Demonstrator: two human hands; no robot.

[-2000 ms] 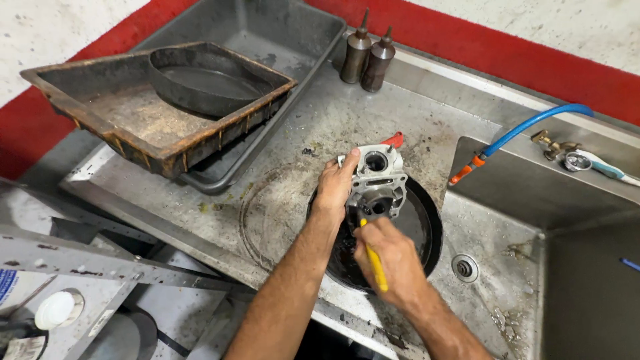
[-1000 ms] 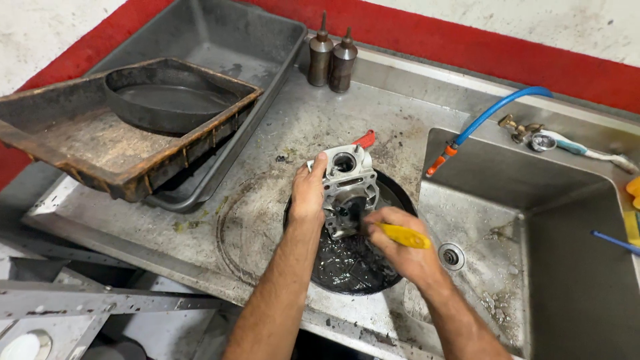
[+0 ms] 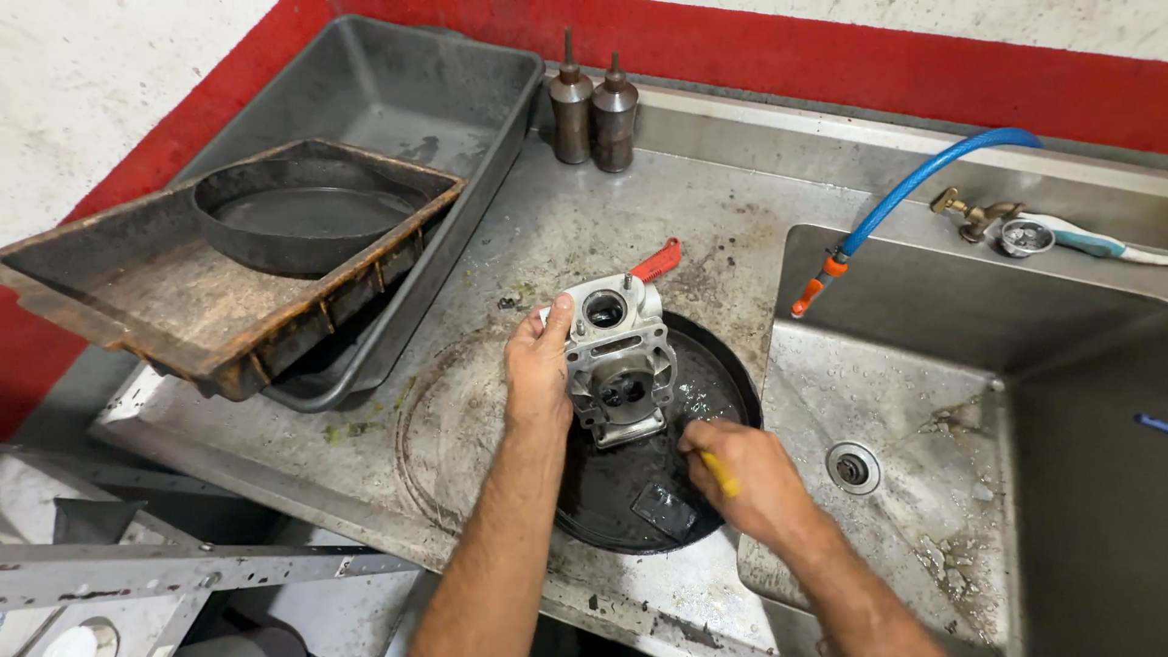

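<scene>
My left hand grips the left side of a cast metal engine cylinder head, held tilted over a round black pan with dark liquid in it. Its round port and bolt holes face up. My right hand is closed around a yellow handle, just right of the cylinder head and not touching it. The working end of the yellow-handled tool is hidden. A dark rectangular piece lies in the pan. Behind the cylinder head a red plastic-handled tool rests on the counter.
A steel sink with a drain lies to the right, and a blue hose with an orange nozzle hangs over it. Two dark bottles stand at the back. A large grey tray at the left bears a rusty tray and round pan.
My right hand has moved from against the cylinder head to its right, over the pan, still around the yellow handle. My left hand keeps its hold. The view has shifted somewhat.
</scene>
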